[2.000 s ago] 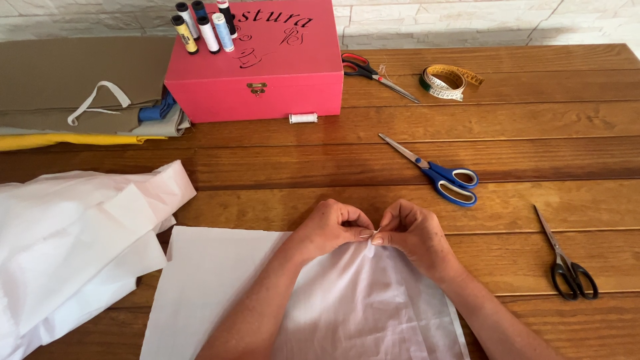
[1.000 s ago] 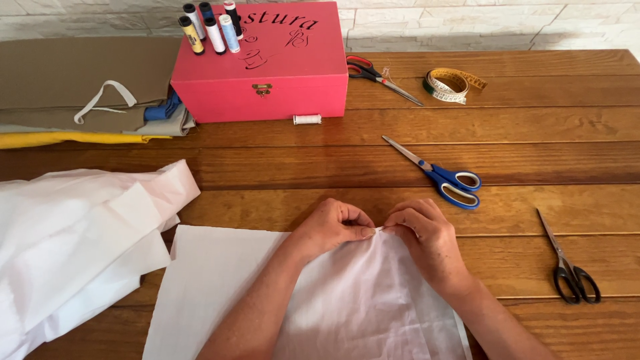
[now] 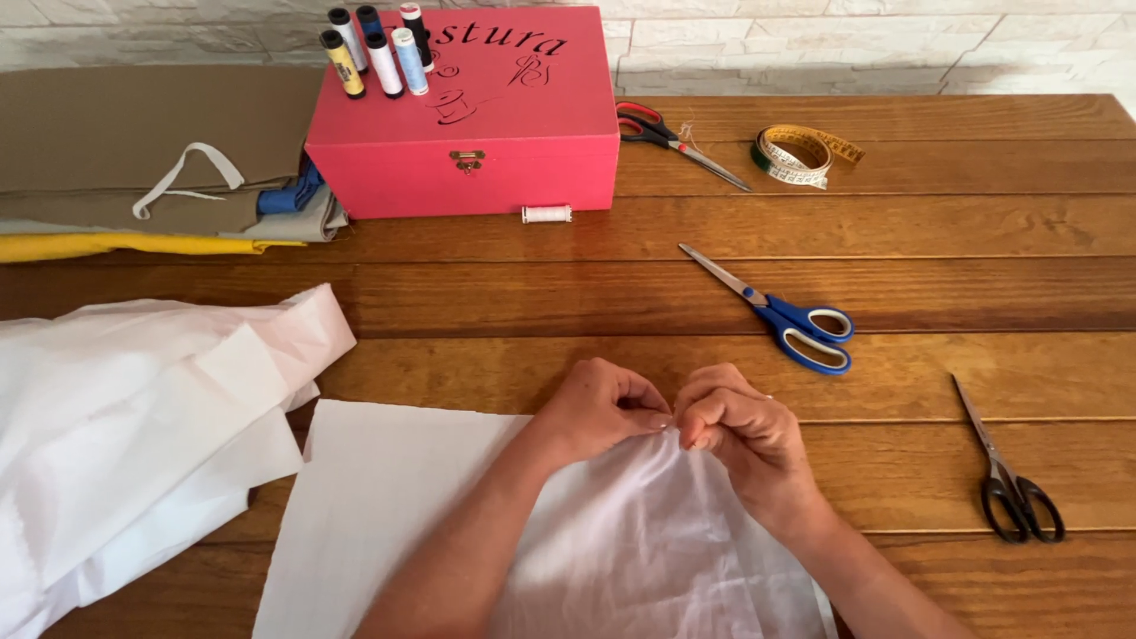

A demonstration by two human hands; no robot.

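A sheet of white fabric [image 3: 390, 479] lies on the wooden table at the front, its near part out of frame. My left hand [image 3: 603, 408] pinches the fabric's far edge, raised a little in a gathered fold. Close against it, my right hand [image 3: 745, 435] has thumb and fingers together at the same spot; whether a needle or pin is between them is too small to tell. Blue-handled scissors [image 3: 781, 319] lie beyond my right hand, blades toward the back left.
A pink sewing box [image 3: 479, 177] carries several thread spools [image 3: 384, 67]; a white spool [image 3: 547, 214] lies before it. Red-and-black scissors [image 3: 674, 142], a tape measure [image 3: 799, 160] and black scissors [image 3: 1007, 479] lie rightward. Bunched white fabric [image 3: 133, 399] and folded cloths [image 3: 133, 133] occupy the left.
My right hand has shifted slightly and its fingers have curled differently at the fabric's edge. My left hand stays at about the same place on the cloth.
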